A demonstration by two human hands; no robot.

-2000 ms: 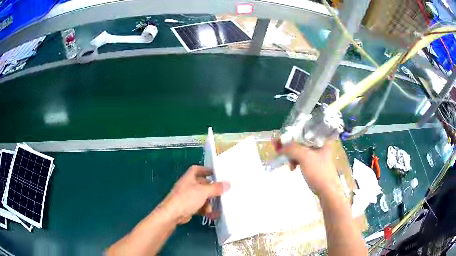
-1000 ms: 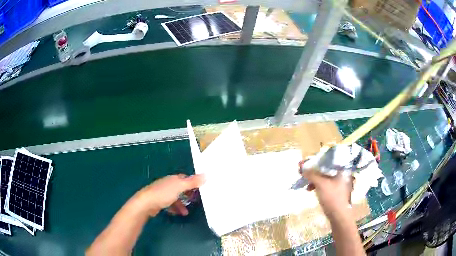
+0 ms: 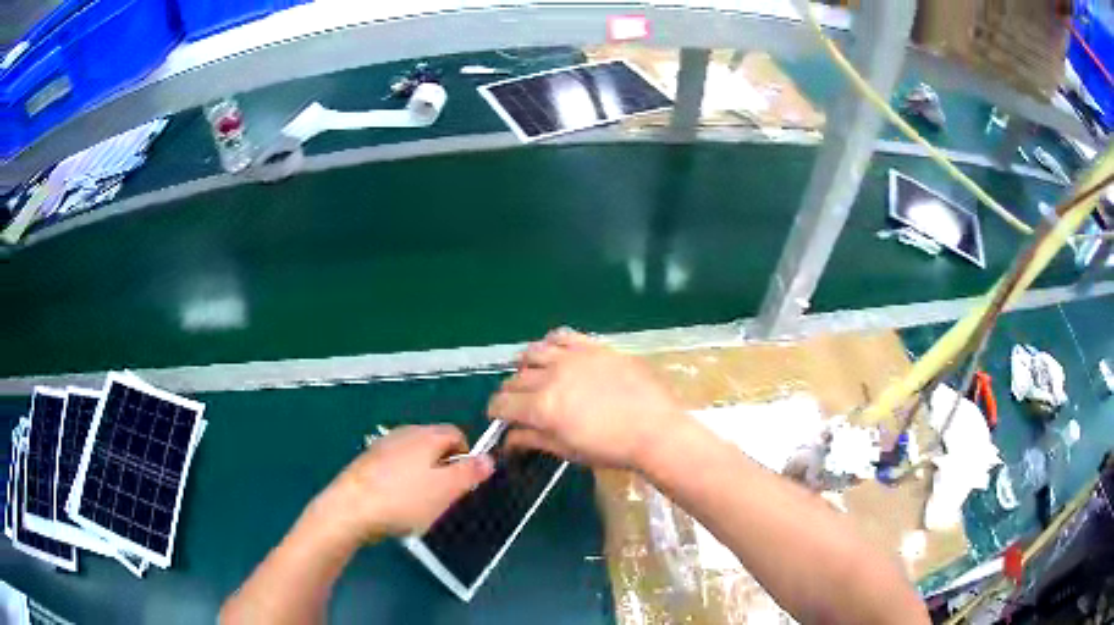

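Note:
A solar panel (image 3: 491, 519) with dark cells and a white border lies tilted on the green bench, left of the cardboard mat. My left hand (image 3: 409, 479) holds its left side, the thumb near a thin white edge. My right hand (image 3: 586, 403) is over its upper edge, fingers curled on the white strip by the left fingertips. Both hands hide much of the panel. The silver foil-wrapped glue gun (image 3: 851, 449) rests on the right part of the mat, on its yellow hose (image 3: 977, 320).
Solar panels (image 3: 137, 470) lie stacked at the left. The tan mat (image 3: 684, 574) bears white sheets. Orange-handled pliers (image 3: 985, 398) and crumpled cloth (image 3: 1037, 376) lie right. A metal upright (image 3: 825, 195) stands before the green conveyor (image 3: 464, 244), which carries another panel (image 3: 935, 217).
My right hand has let go of the glue gun and moved left to the panel. The white boards standing in a V are gone from the mat. The conveyor panel has moved right.

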